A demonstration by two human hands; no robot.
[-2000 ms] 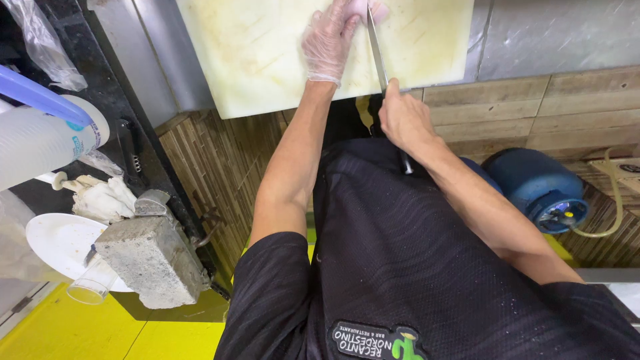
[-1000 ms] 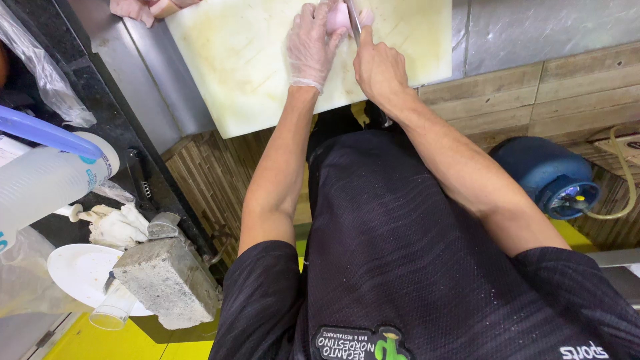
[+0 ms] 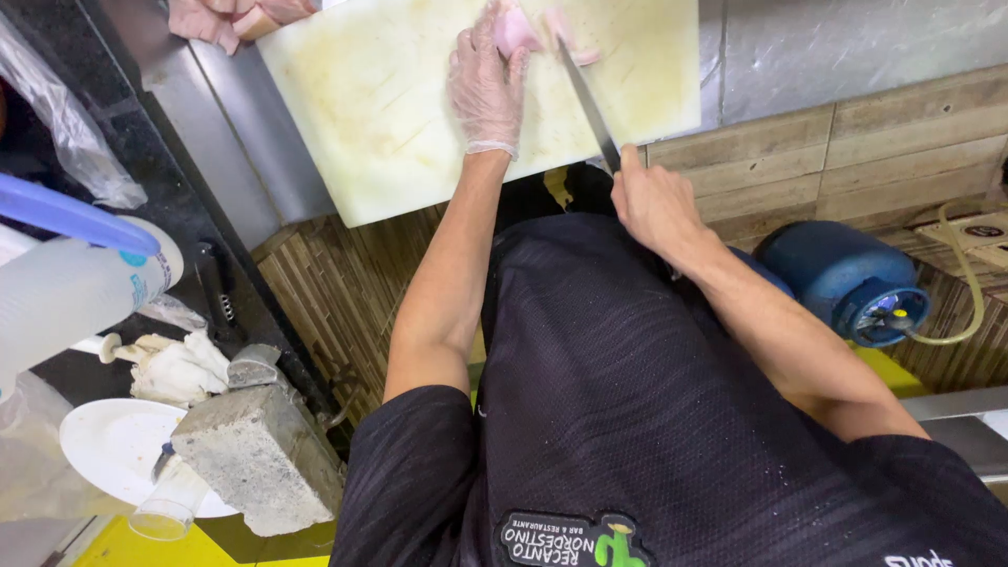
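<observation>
My left hand [image 3: 487, 87], in a clear plastic glove, holds a piece of pale pink raw meat [image 3: 516, 31] on the white cutting board [image 3: 378, 102]. My bare right hand [image 3: 657, 197] grips a long knife [image 3: 587, 102] near the board's front edge. The blade lies over the board, its tip at thin cut pieces of meat [image 3: 581, 53] just right of the held piece. More raw meat [image 3: 236, 17] is at the top left, by the board's corner. The knife's handle is mostly hidden in my right hand.
A steel counter [image 3: 827, 55] surrounds the board. On the left are a black stone ledge [image 3: 126, 142], a large plastic bottle [image 3: 87, 291], a white plate [image 3: 118, 449], a concrete block [image 3: 252, 457] and a clear glass [image 3: 165, 504]. A blue gas cylinder [image 3: 835, 268] with a hose stands at right.
My right hand has moved the knife back and to the right, off the held piece. Cut pieces of meat now show at the blade tip.
</observation>
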